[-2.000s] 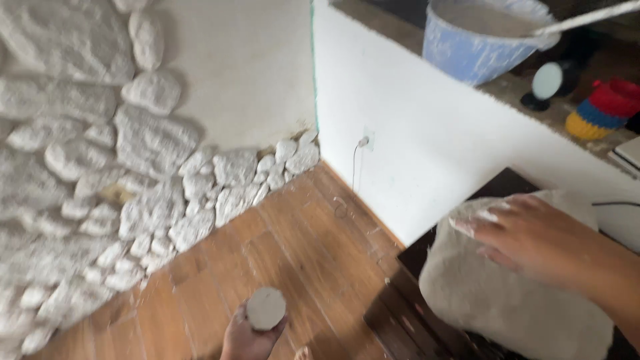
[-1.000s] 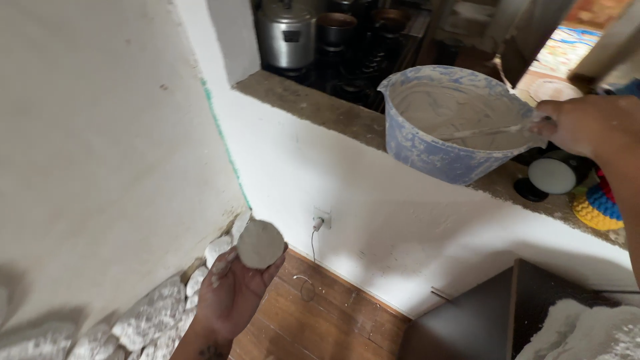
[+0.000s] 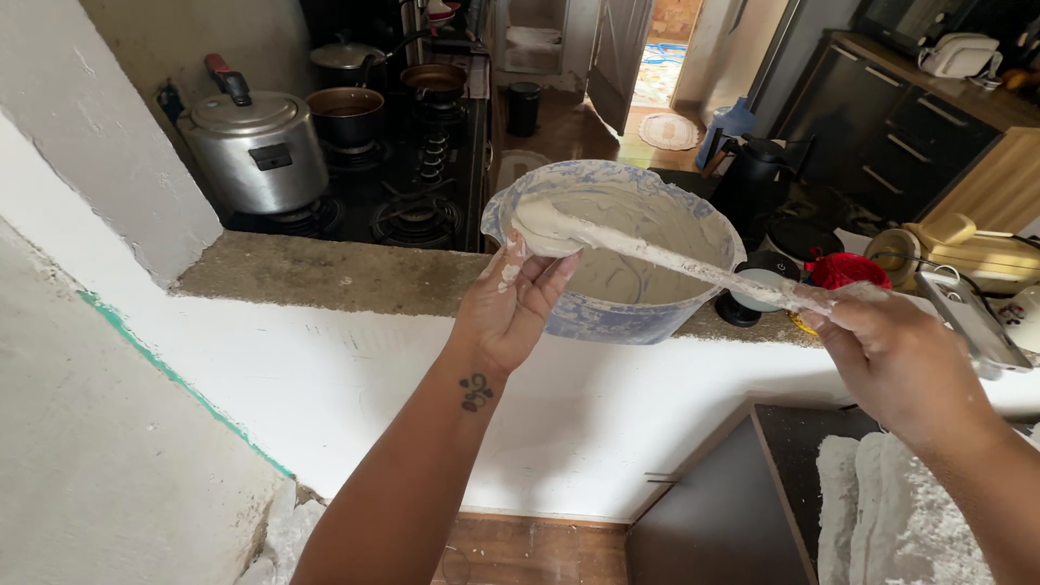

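A blue plastic bucket point(image 3: 634, 321) of wet, pale plaster-like paste point(image 3: 626, 272) stands on the rough ledge of a half wall. My left hand point(image 3: 516, 301) holds a small round pale piece point(image 3: 548, 242) at the bucket's left rim, its shape partly covered by paste. In my right hand point(image 3: 886, 345) is the end of a long paste-coated stick point(image 3: 682, 264), which crosses over the bucket. The stick's far end lies on the round piece, with a thick lump of paste point(image 3: 536, 213) there.
Behind the ledge point(image 3: 341, 280), a pressure cooker point(image 3: 256, 154) and pans stand on a black stove point(image 3: 414, 179). Jars and a red item point(image 3: 849, 270) sit right of the bucket. Below right, white slabs point(image 3: 886, 504) lie on a dark cabinet point(image 3: 715, 496).
My left hand has brought the round piece up to the bucket. My right hand, on the white slab two seconds ago, now holds the stick with its far end at the round piece.
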